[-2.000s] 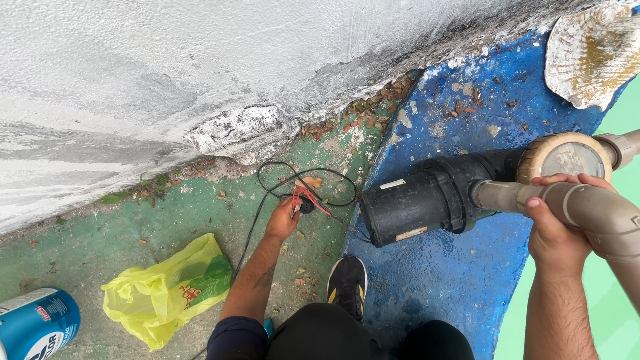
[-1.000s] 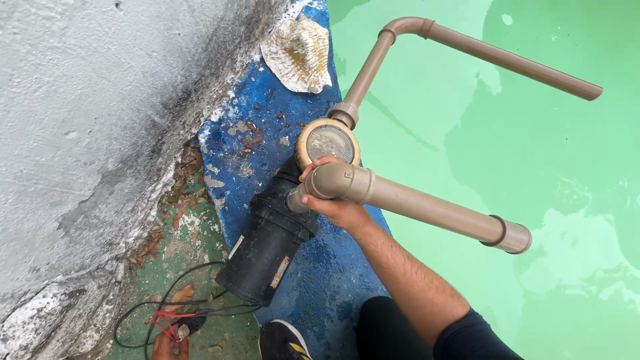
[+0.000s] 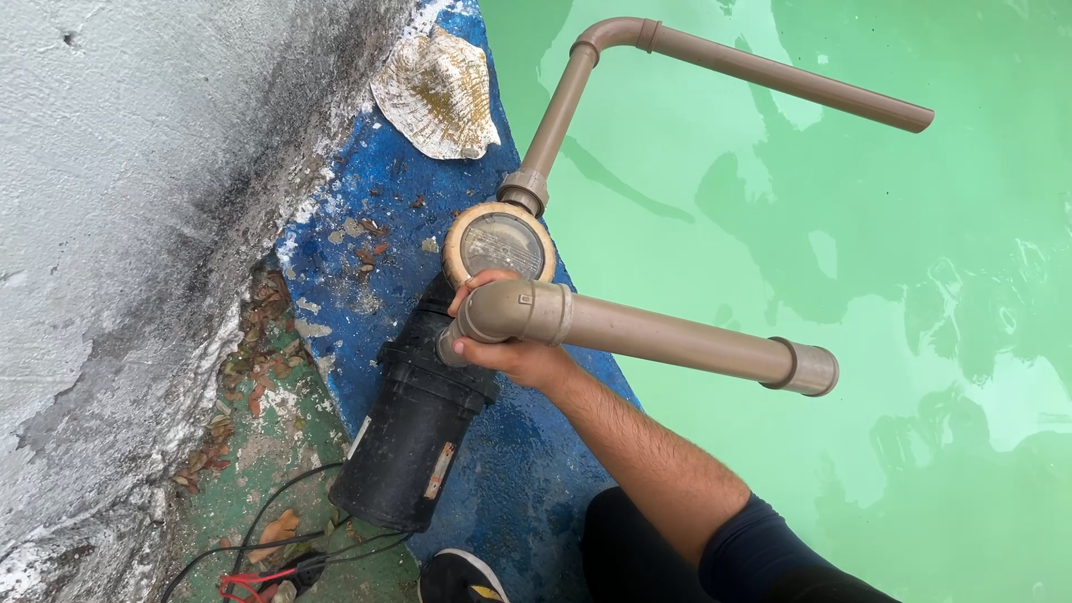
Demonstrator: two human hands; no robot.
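My right hand [image 3: 515, 356] is wrapped around the brown PVC elbow [image 3: 502, 311] on top of the black pool pump [image 3: 406, 427]. From that elbow a thick brown pipe [image 3: 678, 335] reaches out over the water. Beside the elbow is the pump's round strainer lid [image 3: 501, 247], clear with a tan ring. At the bottom edge, what looks like a fingertip of my left hand [image 3: 283, 593] shows beside red wires [image 3: 251, 578] and a black electrical connector [image 3: 308, 569]; the rest of that hand is out of frame, so its grip is hidden.
A thinner bent pipe [image 3: 787, 75] runs from the strainer over the green pool water [image 3: 837, 226]. A large shell-like piece [image 3: 440, 96] lies on the blue ledge [image 3: 519, 452]. A rough wall [image 3: 126, 209] stands left. Black cable [image 3: 260, 511] loops on the green floor, near my shoe [image 3: 461, 578].
The view has swung right, toward the pool. My left hand, earlier seen with the red wires and black connector, is now almost out of frame. My right hand stays on the elbow.
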